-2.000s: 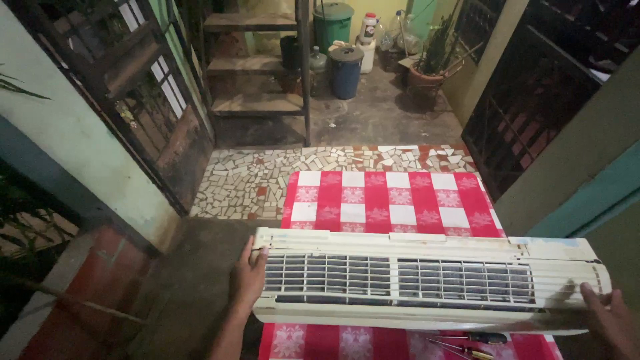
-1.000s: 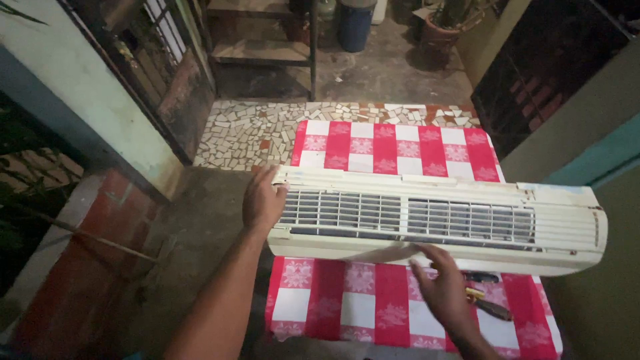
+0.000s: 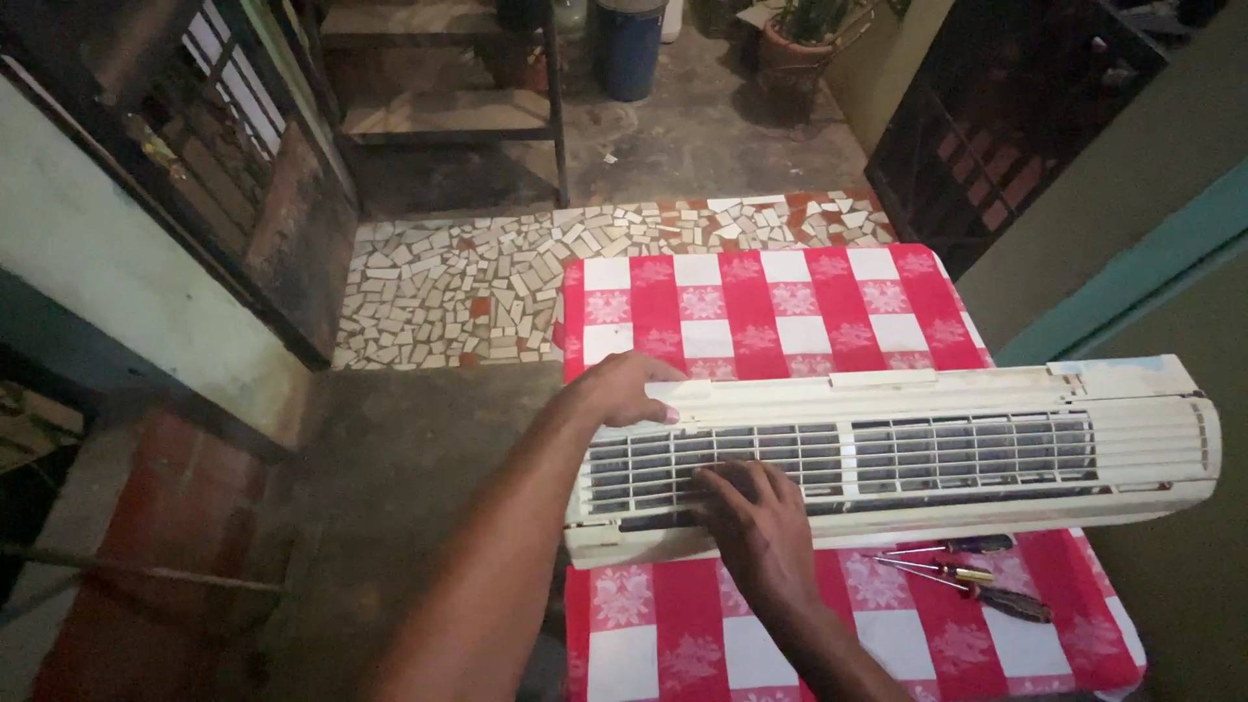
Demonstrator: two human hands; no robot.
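Observation:
A cream plastic air conditioner indoor unit (image 3: 1141, 444) lies across a table with a red and white checked tablecloth (image 3: 624, 653), its slatted grille facing up. My left hand (image 3: 624, 390) rests on the unit's far edge near its left end, thumb on the casing. My right hand (image 3: 760, 517) touches the left part of the grille with bent fingertips; whether it grips a slat cannot be told. Several screwdrivers lie on the cloth in front of the unit, among them one with a dark handle (image 3: 1014, 603) and one with a yellowish handle (image 3: 965, 573).
Beyond the table are a floor strip of broken tile (image 3: 468, 283), wooden steps (image 3: 448, 112), a blue bin (image 3: 627, 54) and a potted plant (image 3: 795, 44). A dark metal gate (image 3: 1014, 127) stands at the right, and a low red brick ledge (image 3: 166, 517) at the left.
My right hand has left the unit's right end and moved left onto the grille. My left hand has shifted from the left end to the far edge. The view has tilted down.

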